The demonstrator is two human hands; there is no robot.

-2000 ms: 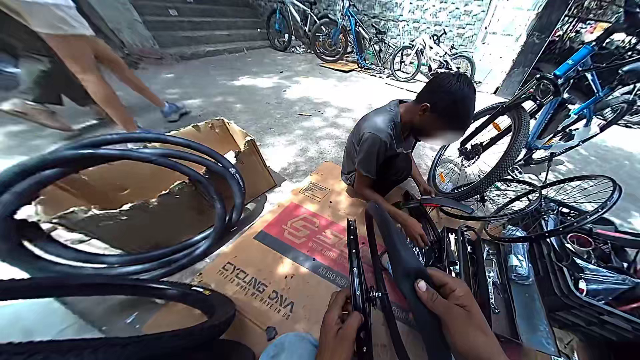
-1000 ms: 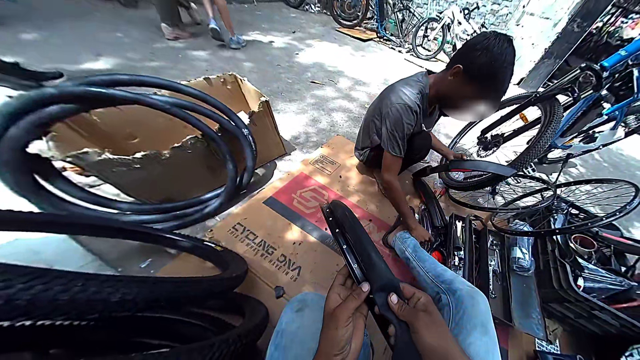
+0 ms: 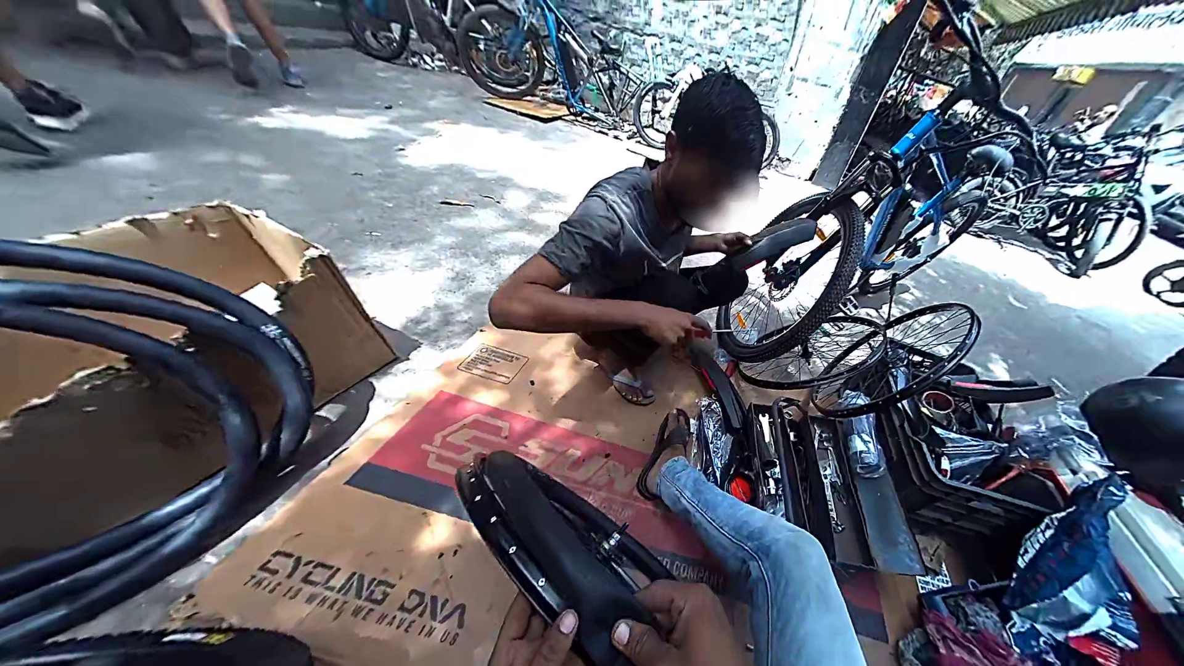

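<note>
Both of my hands hold a bicycle wheel (image 3: 504, 546) low in the view, with a black rubber tube or tire (image 3: 555, 532) lying along its rim. My left hand (image 3: 536, 634) grips the rim's near part, thumb on top. To its right, my right hand (image 3: 680, 624) presses its thumb on the wide black rubber. A valve stem (image 3: 612, 538) shows at the wheel's inner side. The wheel's near end is cut off by the frame. Below lies a printed cardboard sheet (image 3: 499, 435).
A co-worker (image 3: 620, 240) squats ahead, holding a black mudguard (image 3: 777, 242) and a thin tool beside a blue bicycle (image 3: 911, 139). Coiled black tires (image 3: 250, 370) and a torn carton (image 3: 347, 324) are at left. A tool tray (image 3: 823, 481), loose wheels (image 3: 934, 356) and a black crate (image 3: 971, 495) stand at right.
The co-worker's one hand has risen with the mudguard, and the other now holds a thin tool. The wheel in my hands is turned so its inner side shows. Passers-by at upper left have moved.
</note>
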